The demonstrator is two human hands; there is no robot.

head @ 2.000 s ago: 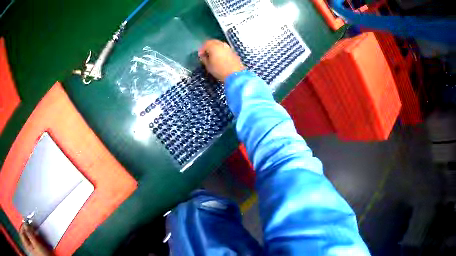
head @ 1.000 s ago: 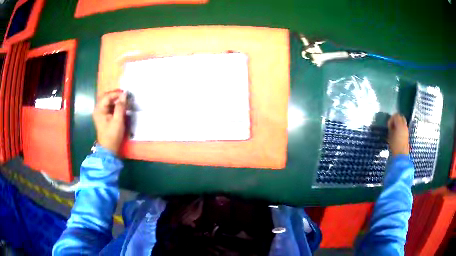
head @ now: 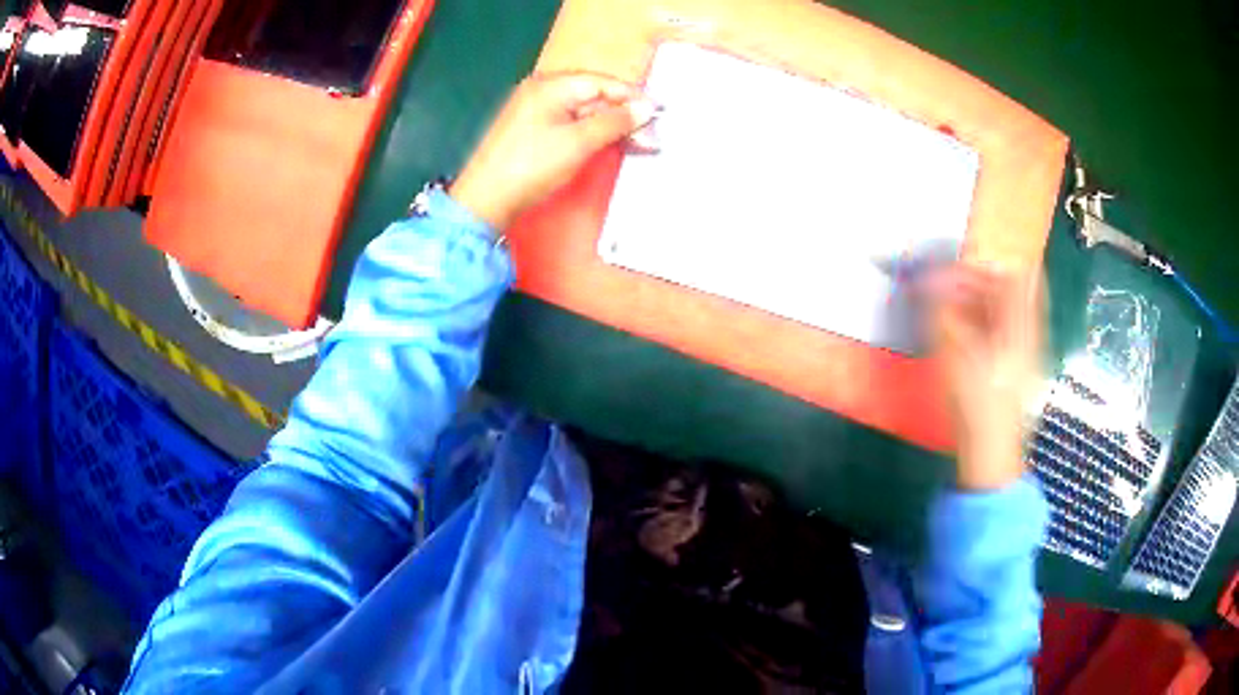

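Observation:
The tablet (head: pixel 795 190) lies in the recess of an orange-red foam tray (head: pixel 870 394), its upper face white with glare. My left hand (head: pixel 550 143) is at the tablet's upper left edge, thumb and finger pinched on a small, pale, shiny piece (head: pixel 647 125) that looks like film. My right hand (head: pixel 972 319) is blurred over the tablet's lower right corner. A dark smudge shows by its fingertips; whether it is a held part or shadow I cannot tell.
The air gun (head: pixel 1107 224) with its blue hose rests right of the tray. Two clear sheets with rows of dark pieces (head: pixel 1087 468) lie at the right. Foam trays holding dark tablets (head: pixel 292 163) are at the left. Blue crates (head: pixel 136 421) and yellow-black tape lie lower left.
My right hand has moved left from the parts sheets to above the tablet. My left hand stays at the tablet's left edge. The camera view has turned.

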